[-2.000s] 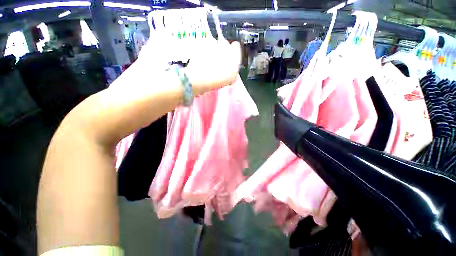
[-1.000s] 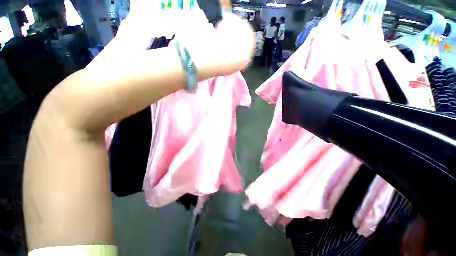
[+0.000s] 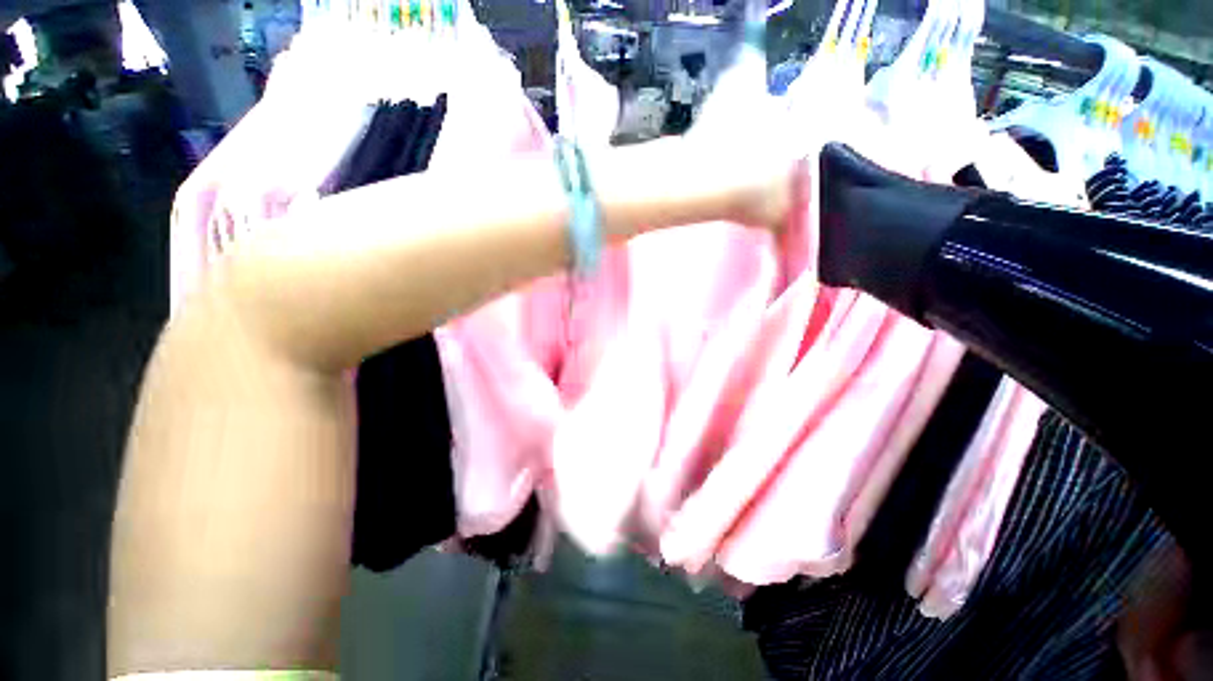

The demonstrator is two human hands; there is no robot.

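Pale pink tops (image 3: 811, 452) hang on white hangers (image 3: 931, 60) across the middle. My left hand (image 3: 758, 186) is at the upper part of these tops, beside the nozzle. It is washed out by light, so its grip cannot be told. A pale blue-green band is on that wrist. A glossy black hair dryer (image 3: 1064, 286) comes in from the right, its nozzle pointing left at the pink tops. My right hand (image 3: 1160, 619) shows only as a dark, cut-off part at the lower right, around the dryer's handle.
Black garments (image 3: 403, 452) hang at the left among the pink ones. Dark striped garments (image 3: 1064, 532) hang at the right. A dark rail (image 3: 1044, 40) crosses the upper right, with more white hangers. Grey-green floor (image 3: 585, 625) shows below. The factory background is blurred.
My left hand has moved right, towards the nozzle. Pink tops now hang across the earlier gap between the two groups. The dryer has shifted slightly right in the view.
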